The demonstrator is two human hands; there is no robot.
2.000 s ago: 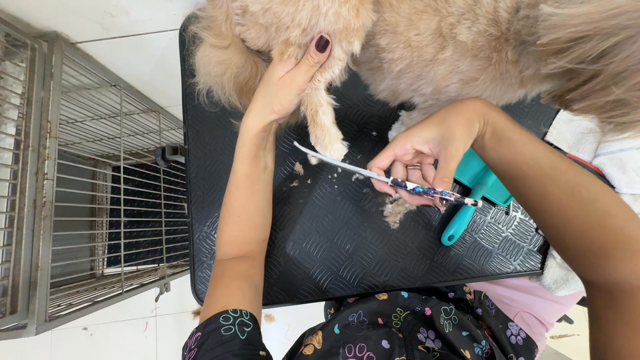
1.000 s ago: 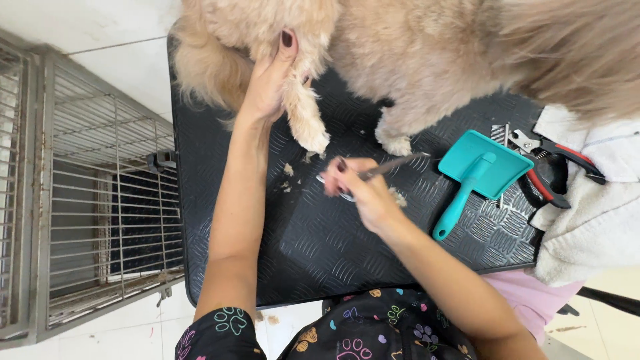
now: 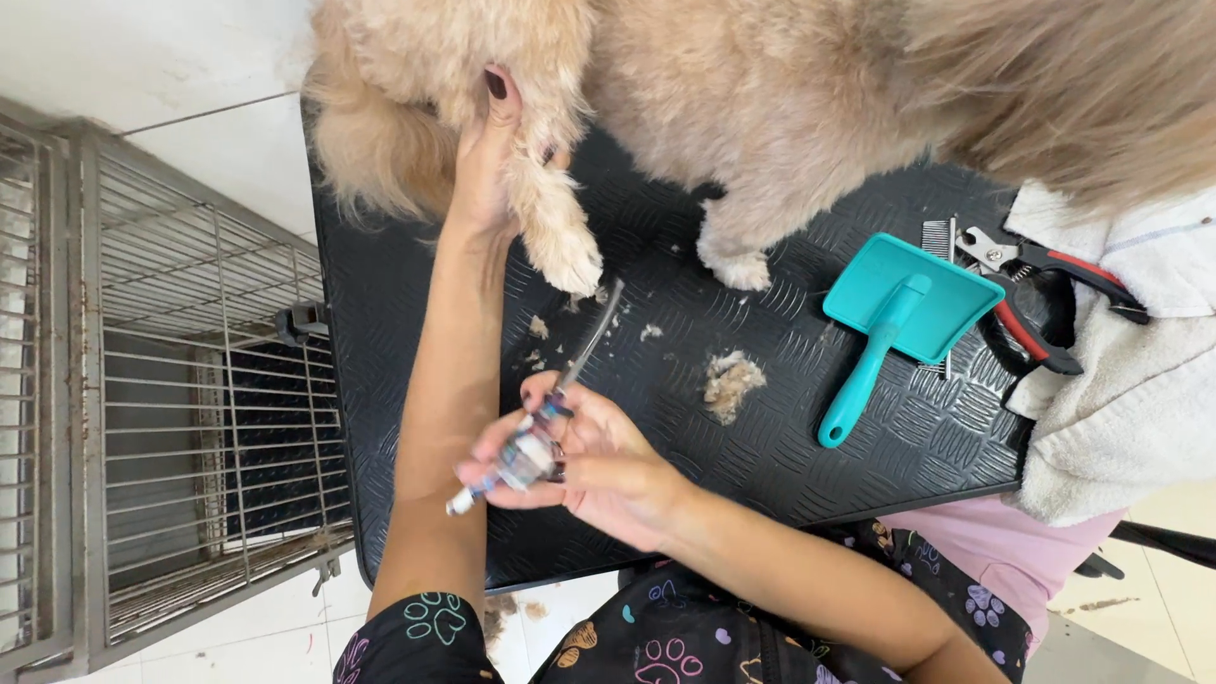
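Observation:
A light tan dog (image 3: 760, 85) stands on a black textured grooming table (image 3: 646, 446). My left hand (image 3: 489, 161) is wrapped around the upper part of one of its legs, and the paw (image 3: 573, 266) hangs just beyond my fingers. Below that paw, my right hand (image 3: 579, 461) holds curved grooming scissors (image 3: 597, 332) by their patterned handles, which are blurred. The blades look closed together and point up toward the paw, apart from it. Another paw (image 3: 741, 270) rests on the table to the right.
A teal slicker brush (image 3: 860, 375) lies over a metal comb (image 3: 939, 237) at the right. Beside it are red-and-black nail clippers (image 3: 1045, 261) and a white towel (image 3: 1121, 408). Clipped fur (image 3: 731, 385) is on the table. A wire cage (image 3: 218, 380) stands at the left.
My right hand has moved left and turned the scissors, whose blades pointed left two seconds ago and now point up toward the paw. My left hand has stayed on the leg.

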